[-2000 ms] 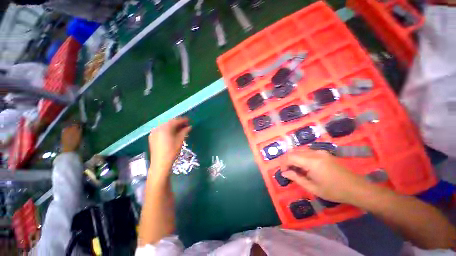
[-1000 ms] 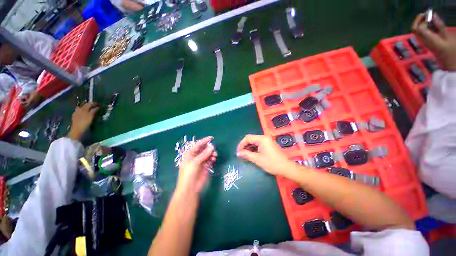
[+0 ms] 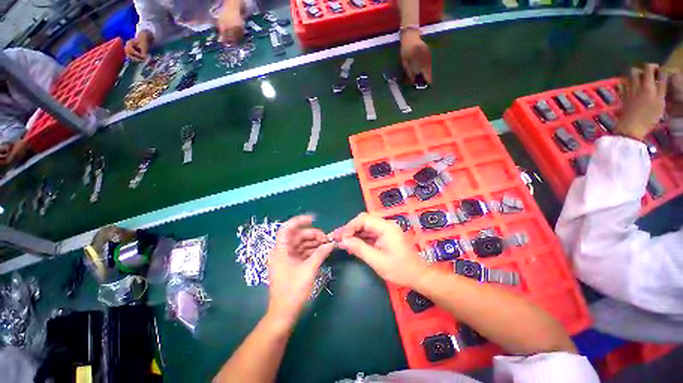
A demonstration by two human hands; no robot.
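My left hand [image 3: 298,258] and my right hand [image 3: 378,250] meet fingertip to fingertip above the green bench. A tiny silver part [image 3: 334,240] shows between the fingertips; it is too small to name surely, and both hands pinch at it. A larger pile of bright silver slivers [image 3: 253,250] lies just left of my left hand. A smaller pile of thin silver pins [image 3: 322,281] lies below the hands, partly hidden by my left hand. An orange-red compartment tray [image 3: 468,138] at the right holds watch heads with metal bands; my right forearm crosses over its lower left part.
A pale edge [image 3: 225,209] divides the bench from the conveyor [image 3: 284,127], which bears watches. Clear bags [image 3: 186,258], tape rolls [image 3: 123,250] and a black case [image 3: 105,344] are at left. Another worker's sleeve [image 3: 614,217] and tray [image 3: 554,149] are at right. Other workers' hands are across the belt.
My hands have come together at the fingertips; earlier they were apart, and my right hand was over the tray. The view has shifted. Another worker's hand now reaches over the belt.
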